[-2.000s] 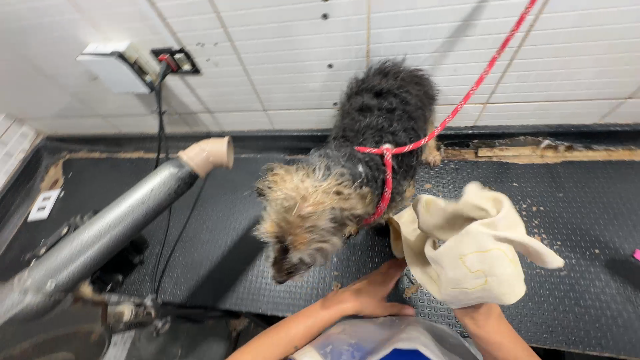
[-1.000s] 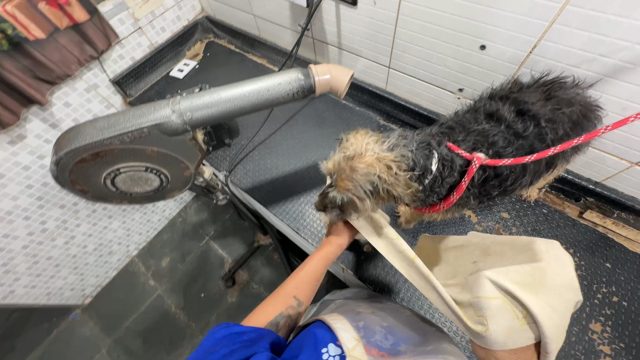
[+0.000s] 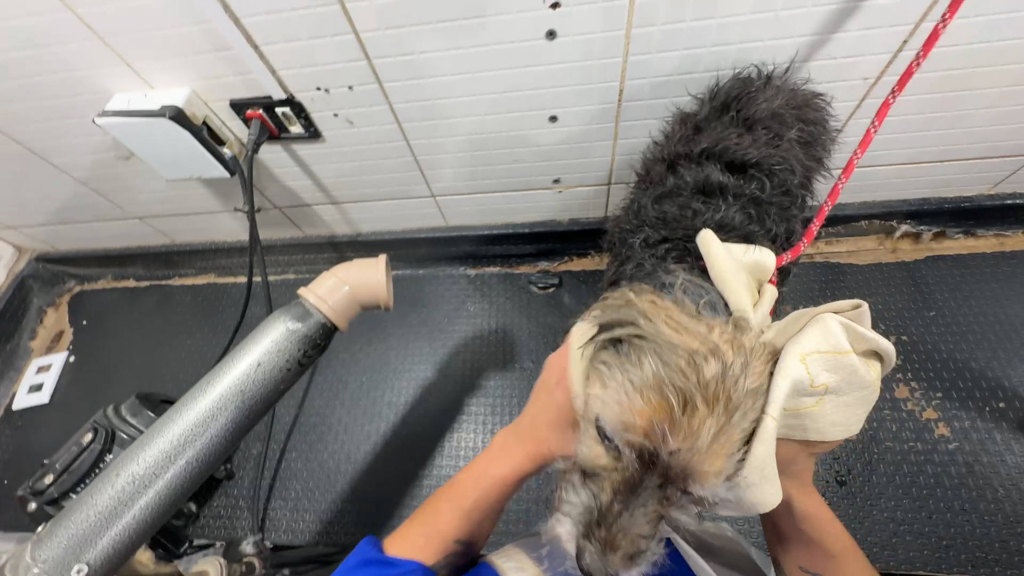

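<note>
A damp-looking dog (image 3: 680, 392) with a black body and tan head faces me, its head low near my apron. My left hand (image 3: 552, 400) is at the side of its head on the left, against a strip of cream cloth, its fingers partly hidden. A cream cloth (image 3: 832, 376) lies bunched over my right hand (image 3: 800, 460) and against the other side of the head; the cloth hides most of that hand. From the dog's neck a red rope leash (image 3: 872, 128) runs up to the right.
At the left a grey metal blower tube (image 3: 192, 448) with a beige elbow nozzle (image 3: 352, 292) crosses the black textured mat (image 3: 432, 352). Behind it, black cables (image 3: 252, 208) hang from a wall socket (image 3: 276, 120). A white socket plate (image 3: 40, 380) lies at the mat's left. White tiles line the wall.
The dog's head has come in close to my body, and the cloth now lies against both sides of it. My left hand has moved from under its muzzle to the side of its head. The view has swung.
</note>
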